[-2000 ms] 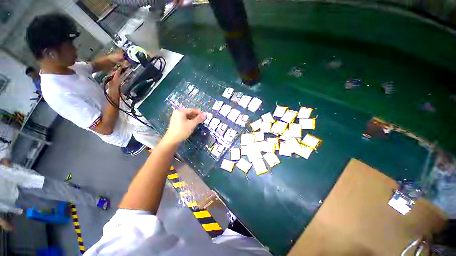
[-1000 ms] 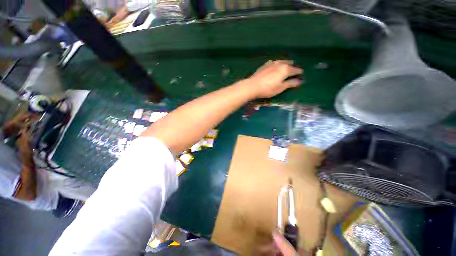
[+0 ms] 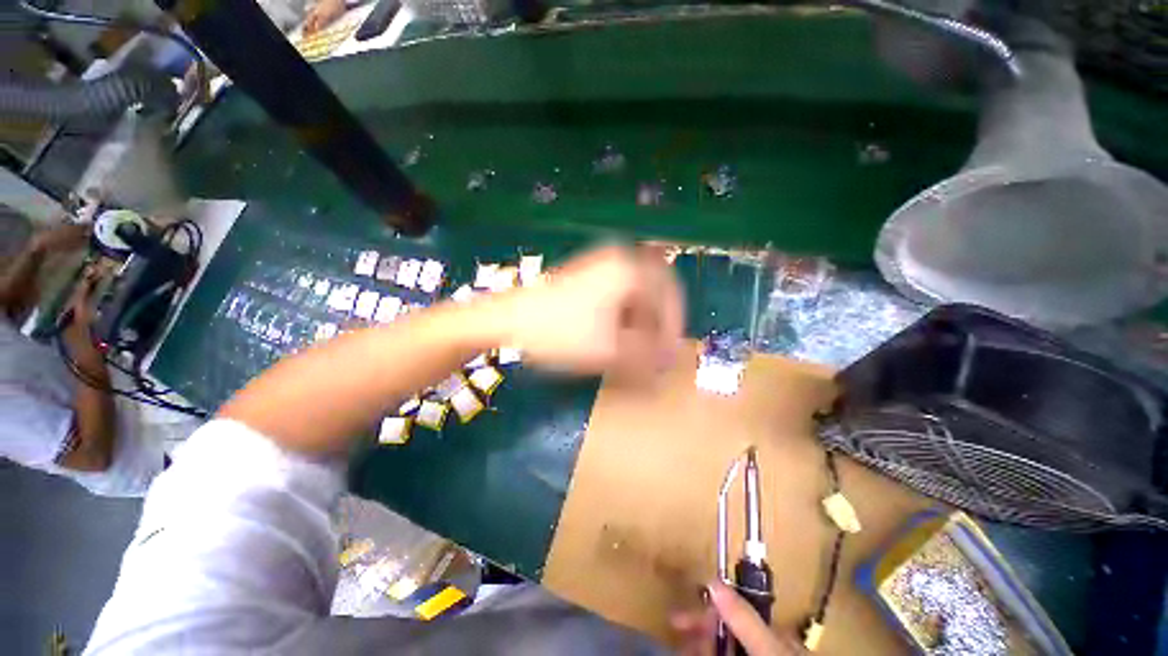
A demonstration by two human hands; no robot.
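My left hand (image 3: 615,314) is blurred above the cardboard's upper left edge, fingers curled; whether it holds something cannot be seen. My right hand (image 3: 743,625), cut off by the bottom edge, grips the soldering iron (image 3: 753,519), tip pointing up over the cardboard work pad (image 3: 660,474). A thin bent silver solder guide (image 3: 724,513) runs beside the iron. Loose pouch cells (image 3: 432,413) with yellow edges lie on the green mat, partly hidden by my left arm. Assembled units (image 3: 365,305) sit in rows in the clear blister tray (image 3: 263,320).
A bagged part (image 3: 720,373) lies on the cardboard's top. At right are a black fan (image 3: 986,423), a grey hood (image 3: 1025,250), a box of silvery scrap (image 3: 948,602) and a cable with cream connector (image 3: 842,513). A dark post (image 3: 308,115) stands behind the tray. Another person (image 3: 64,397) works at left.
My left hand has gone from the tray to the bench's back, then back toward me over the cardboard edge. The view has turned right, bringing the iron and my right hand into view.
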